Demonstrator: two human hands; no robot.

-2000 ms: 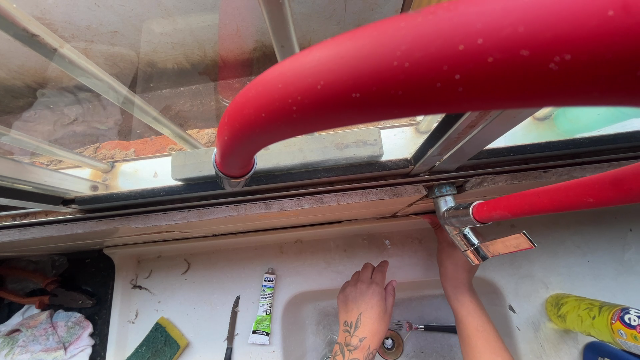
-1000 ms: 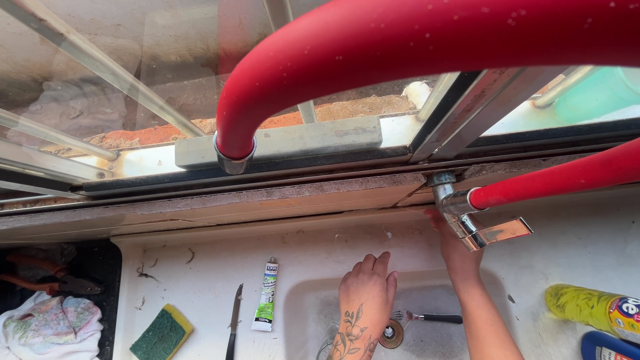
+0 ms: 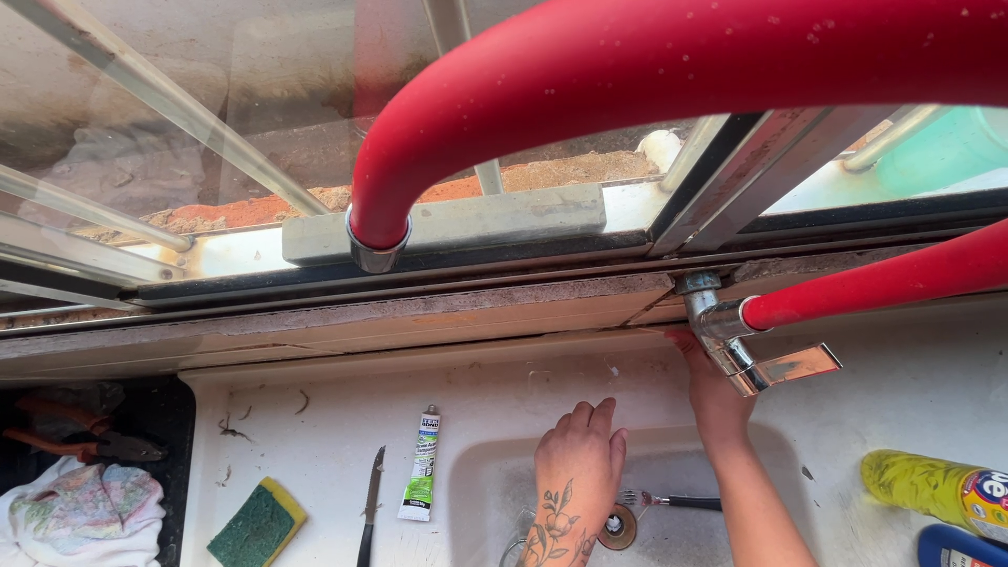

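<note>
My left hand (image 3: 581, 453), with a flower tattoo on its forearm, rests over the upper left edge of the sink basin (image 3: 472, 457), fingers together and holding nothing visible. My right hand (image 3: 713, 386) reaches up behind the chrome faucet (image 3: 709, 323) at the wall joint; the faucet hides part of it, and whether it holds anything cannot be seen. A red flexible spout (image 3: 551, 79) arches from the faucet across the view. Under it on the white sink top lie a sealant tube (image 3: 422, 465) and a serrated knife (image 3: 372, 488). In the basin are a fork (image 3: 669, 500) and the drain (image 3: 618, 528).
A green and yellow sponge (image 3: 256, 524) lies left of the knife. Pliers (image 3: 87, 437) and a patterned cloth (image 3: 83, 512) are at far left. A yellow detergent bottle (image 3: 917, 480) and a blue bottle (image 3: 957, 547) lie at right. Behind stands a window with metal bars (image 3: 189, 118).
</note>
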